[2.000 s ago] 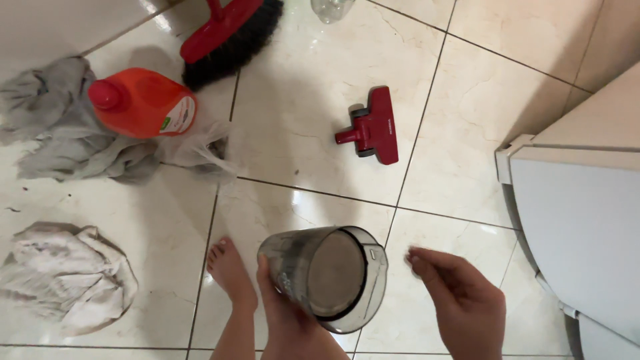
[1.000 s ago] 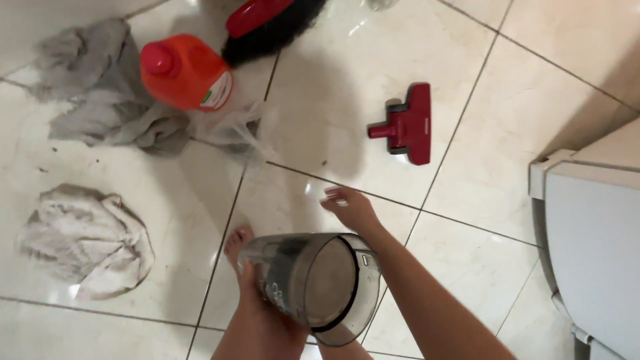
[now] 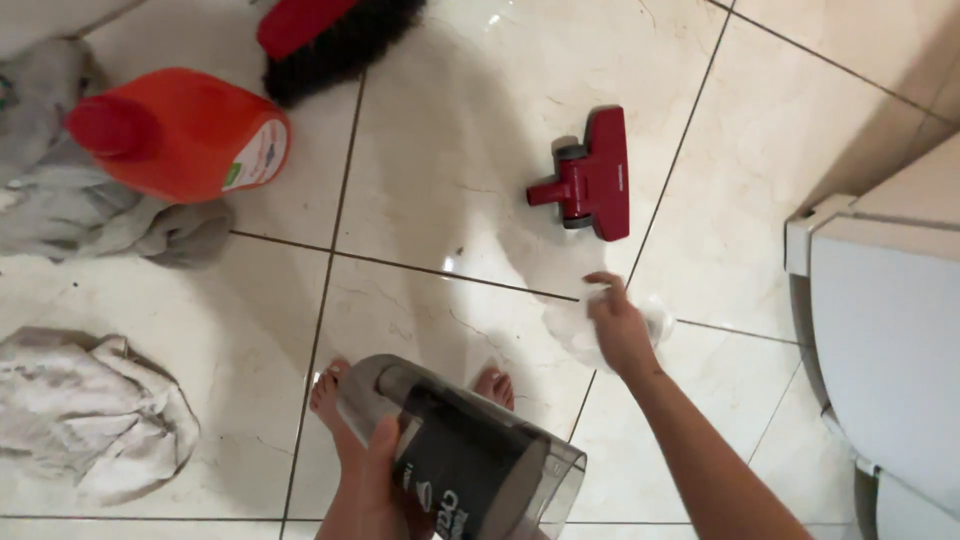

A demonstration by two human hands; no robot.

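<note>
A clear grey vacuum cleaner dust canister (image 3: 480, 457), tilted, with writing on its side, is gripped by my left hand (image 3: 386, 480) at bottom centre. My right hand (image 3: 619, 322), blurred, has hold of a translucent thin plastic bag (image 3: 574, 334) low over the tiles. Just beyond that hand, a red vacuum floor nozzle (image 3: 607, 176) lies on the floor with its neck pointing left.
An orange bottle with a red cap (image 3: 195, 139) stands by a grey cloth (image 3: 112, 225) at upper left. A red brush with black bristles (image 3: 345, 49) lies beyond it. A stained whitish cloth (image 3: 97, 416) is at left, a white appliance or fixture (image 3: 885, 337) at right.
The plastic bag, earlier beside the orange bottle, is now at my right hand, which has moved right from the middle. The canister has turned from its open end facing up to lying more on its side.
</note>
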